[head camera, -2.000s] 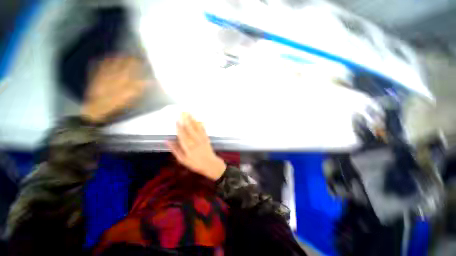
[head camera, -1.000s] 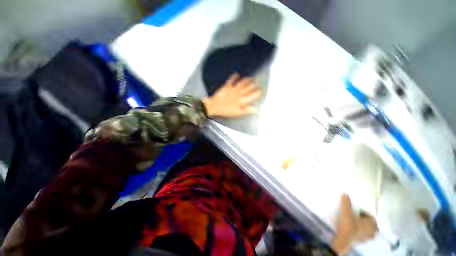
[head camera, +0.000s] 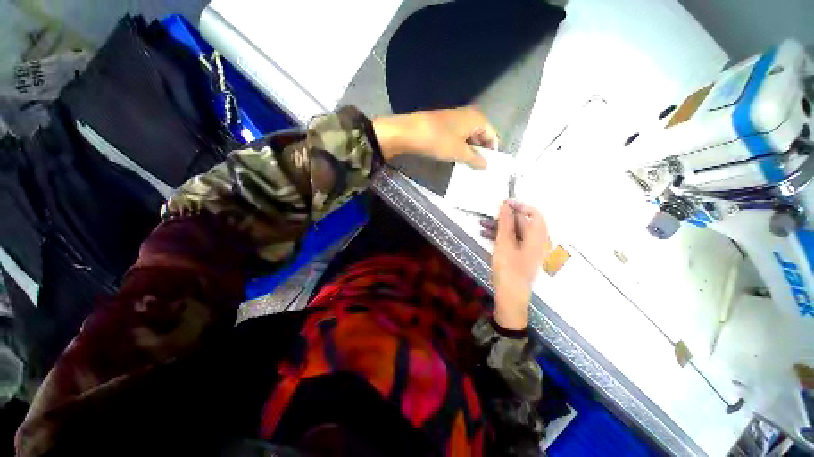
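A small whitish slip (head camera: 477, 186), perhaps paper or a label, is between my hands near the table's front edge. My left hand (head camera: 444, 137) pinches its upper edge. My right hand (head camera: 520, 250) has its fingertips closed at its lower right corner, where a small dark mark or bit shows. The slip is hard to tell from the white table. A navy-black piece with a rounded side (head camera: 464, 55) lies on grey cloth (head camera: 515, 100) beyond my left hand.
The white sewing machine head (head camera: 714, 134) is at the right. A tan patch (head camera: 555, 260) and a thin rod with a tan piece (head camera: 682, 353) lie on the table (head camera: 616, 312). Black panels with pale strips (head camera: 134, 125) are at the left beside blue material.
The camera view has turned and sharpened. My right hand has come in from the far right to beside my left. My left hand has gone from lying spread on the cloth to pinching the slip.
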